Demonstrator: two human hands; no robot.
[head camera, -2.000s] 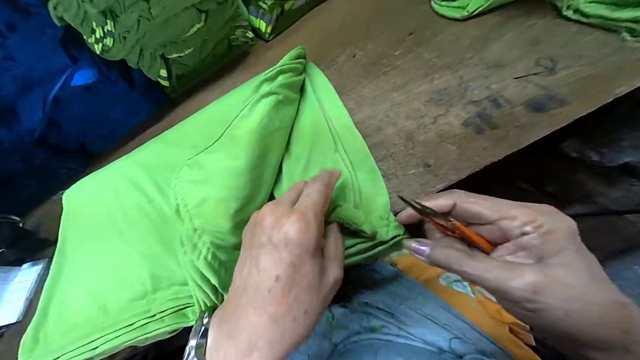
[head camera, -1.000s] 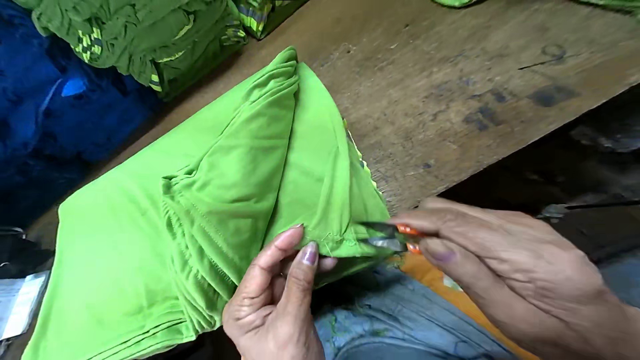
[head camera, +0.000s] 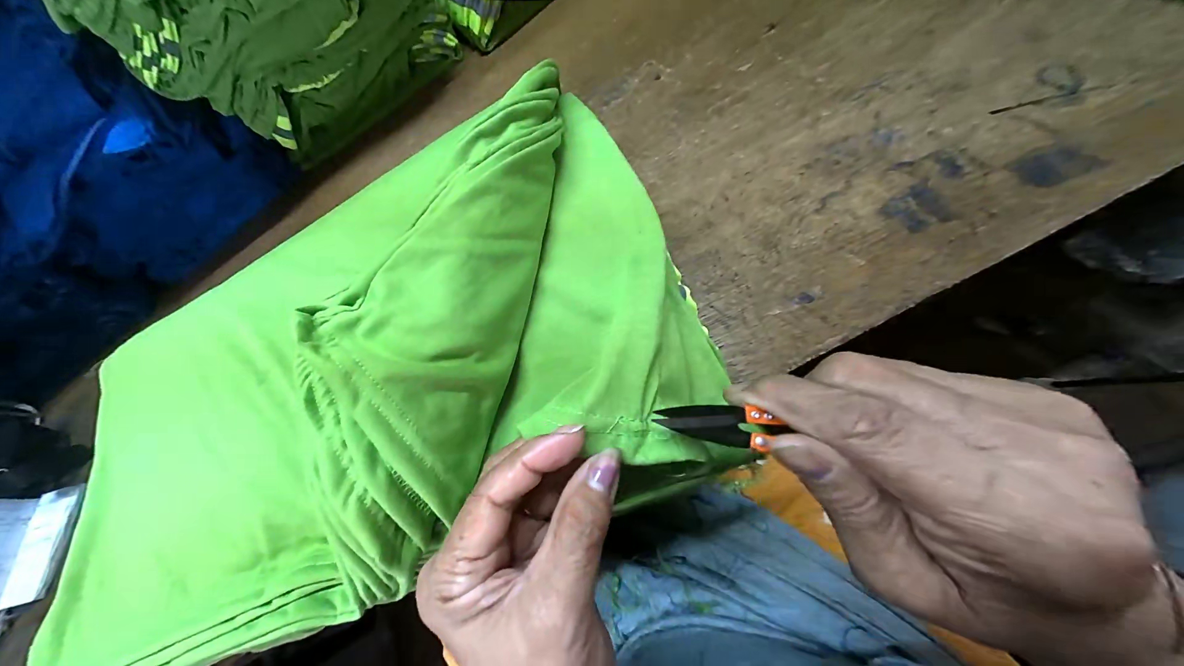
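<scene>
A stack of lime-green knit fabric pieces (head camera: 444, 277), perhaps garments, lies folded over the near edge of a wooden table. At its lower right, my left hand (head camera: 527, 546) pinches the hem of the top piece between thumb and forefinger, beside a line of stitching. My right hand (head camera: 962, 499) grips orange-handled thread snips (head camera: 708, 427) whose dark blades point left and lie close over the stitched hem. The blades look nearly closed. The palm side of my right hand and most of the snips' handles are hidden.
Darker green garments (head camera: 370, 83) with yellow patterned bits are heaped at the top left, beside blue fabric (head camera: 111, 203). The wooden table (head camera: 860, 166) has dark stains and a loose thread. Thread scraps cling to the blue cloth over my lap (head camera: 703, 564). A white packet (head camera: 42, 546) is at far left.
My left hand, earlier flat over the fabric with its back up, has turned and pinches the hem. My right hand has brought the snips from beside the fabric's corner to the hem stitching.
</scene>
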